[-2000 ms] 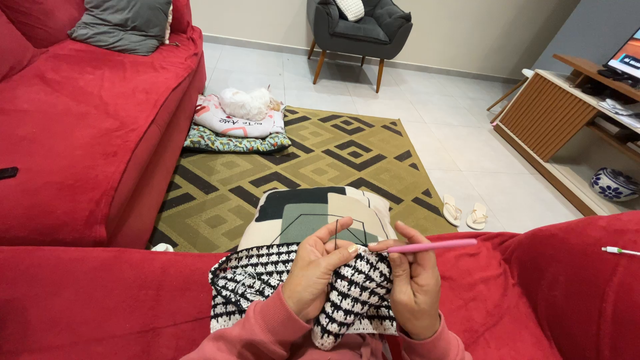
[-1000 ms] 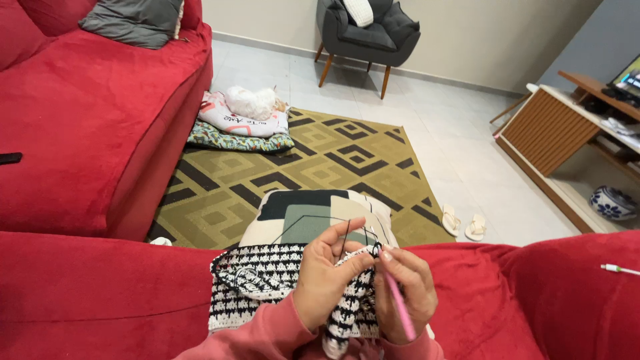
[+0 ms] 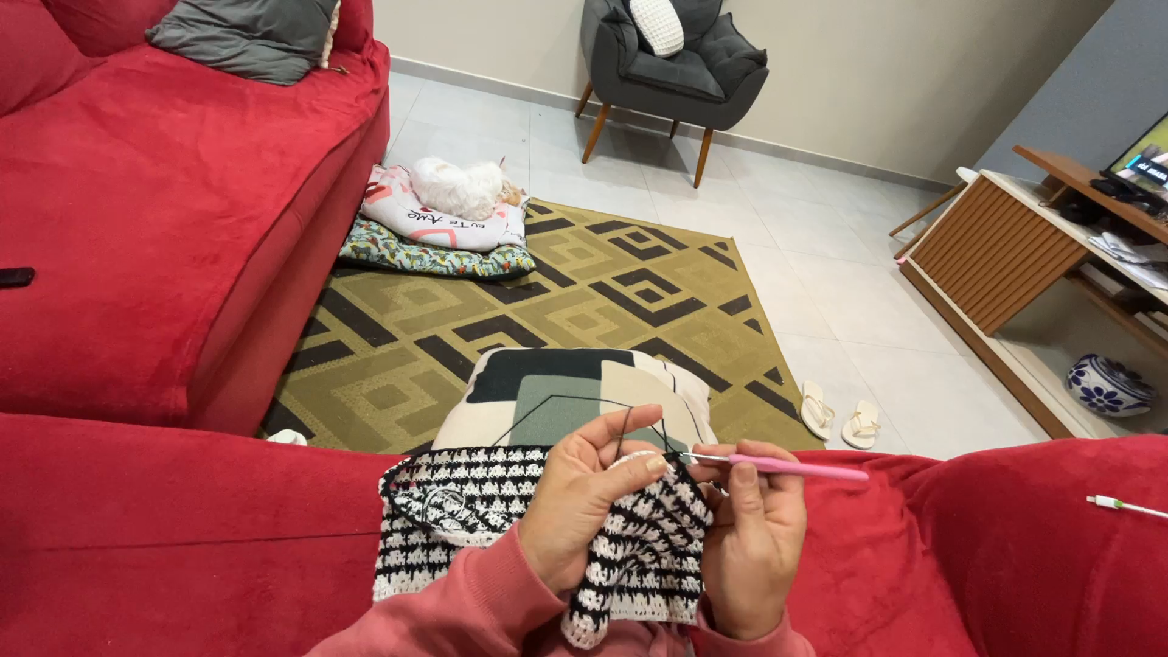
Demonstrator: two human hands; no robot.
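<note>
My left hand (image 3: 589, 493) pinches the top edge of a black-and-white crocheted piece (image 3: 474, 484), with black yarn (image 3: 584, 396) looped over its raised index finger. In my right hand (image 3: 756, 538) is a crochet hook with a pink handle (image 3: 803, 468), lying nearly level and pointing left. The hook's metal tip meets the black yarn at the edge of the work, close to my left fingertips. The crocheted piece drapes over my lap, folded on its left part. Behind it a cushion with green, black and cream patches (image 3: 557, 401) props up.
Red sofa seats (image 3: 182, 511) surround me. Ahead lie a patterned rug (image 3: 584, 319), a white furry animal (image 3: 456, 187) on stacked cushions (image 3: 438, 260), and cream flip-flops (image 3: 817, 411). A grey armchair (image 3: 684, 78) stands behind; a slatted TV cabinet (image 3: 1013, 265) is at right. A white cable (image 3: 1127, 506) rests on the sofa.
The pink hook has swung from pointing steeply downward at its handle end to nearly level, handle to the right. My left hand still holds the crocheted edge.
</note>
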